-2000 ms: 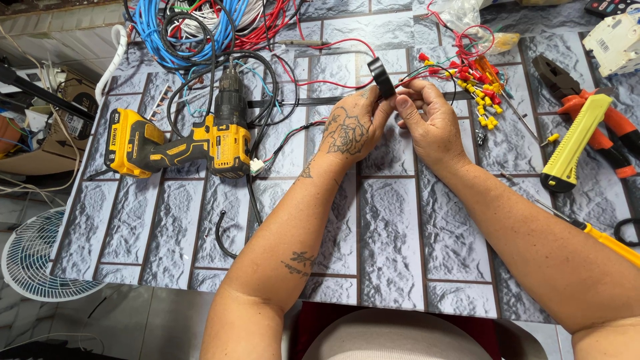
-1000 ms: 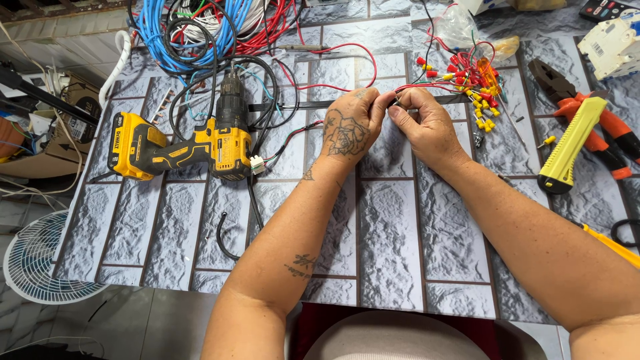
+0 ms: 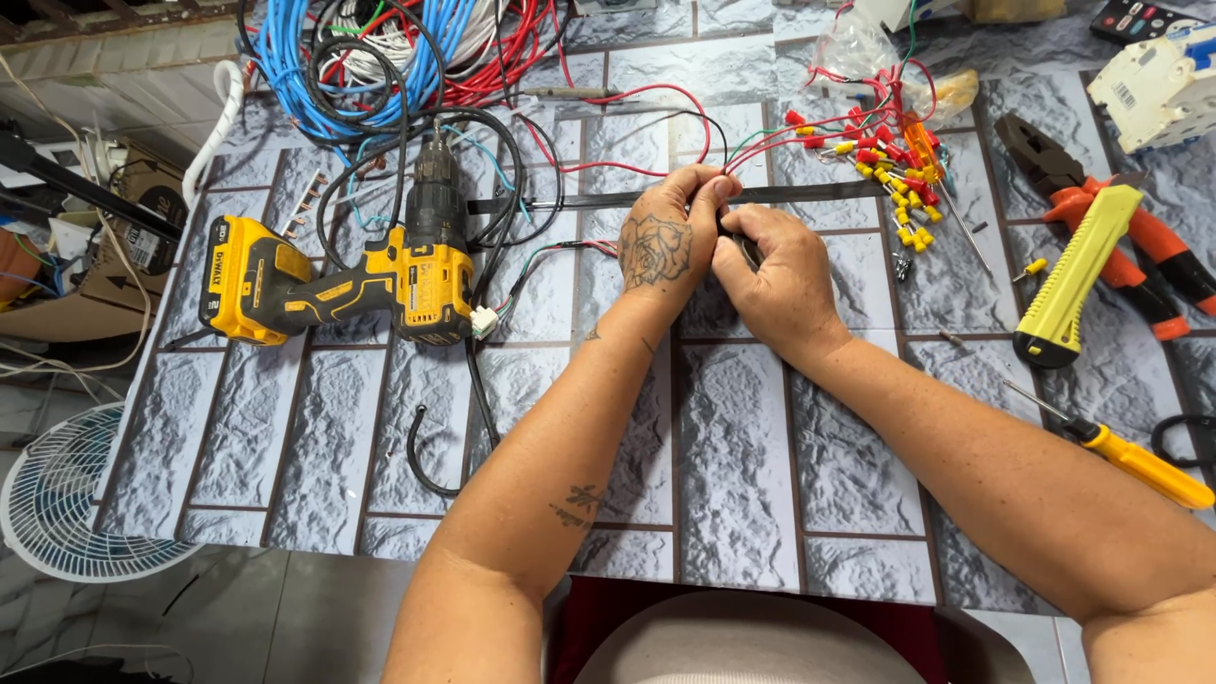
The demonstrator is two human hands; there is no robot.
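Observation:
My left hand point(image 3: 673, 233) pinches a bundle of thin wires point(image 3: 727, 174) between thumb and fingers near the middle of the table. Close against it on the right, my right hand point(image 3: 779, 266) is closed around a dark item point(image 3: 741, 245), mostly covered by the fingers; I cannot tell what it is. Red, black and green wires run from the left hand up toward a pile of red and yellow crimp terminals point(image 3: 893, 171). Behind both hands a flat black strip point(image 3: 807, 194) lies across the table. A small white connector point(image 3: 484, 322) with thin wires sits left of my forearm.
A yellow cordless drill point(image 3: 418, 285) lies on the left below coiled blue cable point(image 3: 323, 85). At the right are pliers point(image 3: 1073, 204), a yellow utility knife point(image 3: 1078, 275), a screwdriver point(image 3: 1145, 461) and a circuit breaker point(image 3: 1159, 90). A fan guard point(image 3: 57, 494) stands beyond the table's left edge.
A black roll held up between my hands two seconds ago is no longer visible there. My right hand has turned and closed, with its knuckles now upward beside my left hand.

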